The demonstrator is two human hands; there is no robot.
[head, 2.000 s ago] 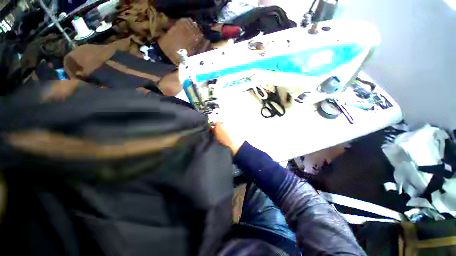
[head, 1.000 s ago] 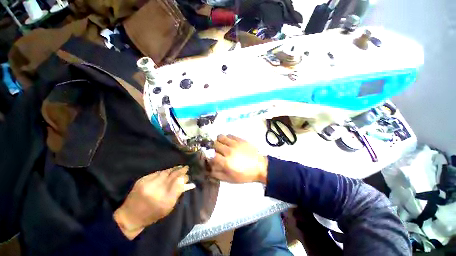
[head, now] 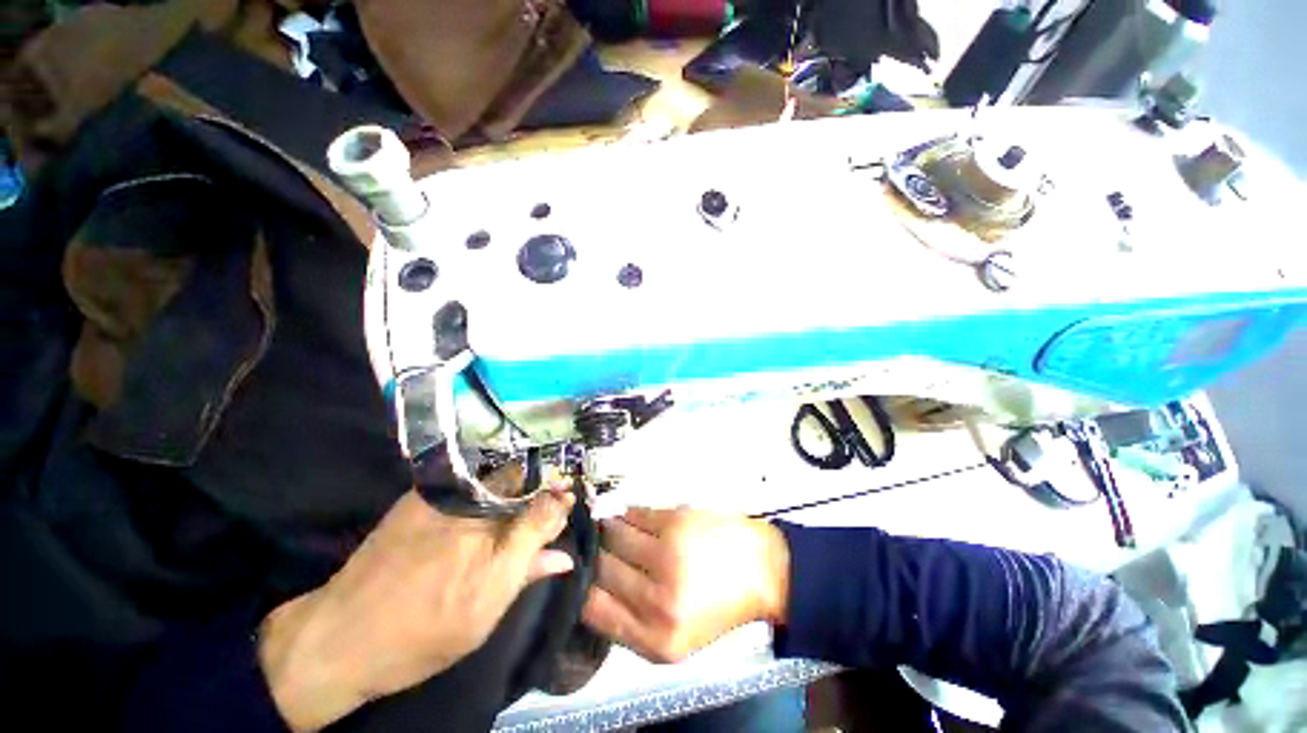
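The black garment body (head: 323,387) with a brown pocket-like panel (head: 139,322) lies left of and in front of the white sewing machine (head: 803,244) with a blue band. My left hand (head: 416,587) lies on the black cloth, its fingertips close to the presser foot area (head: 573,461). My right hand (head: 685,580) grips the folded dark edge of the cloth just right of my left fingertips, in front of the needle area. The cloth under the fingers is bunched into a narrow fold. The needle tip is not clearly visible.
Black-handled scissors (head: 843,433) lie under the machine arm. A slim dark tool (head: 1109,484) and small items are at the table's right end. White and black scraps (head: 1233,580) are heaped at the right. Brown cloth pieces (head: 466,57) lie behind the machine. A pale wall is at the right.
The view has moved closer to the machine. My left hand has moved from the cloth's front area up to the presser foot. My right hand has shifted slightly back from the needle and holds the folded edge.
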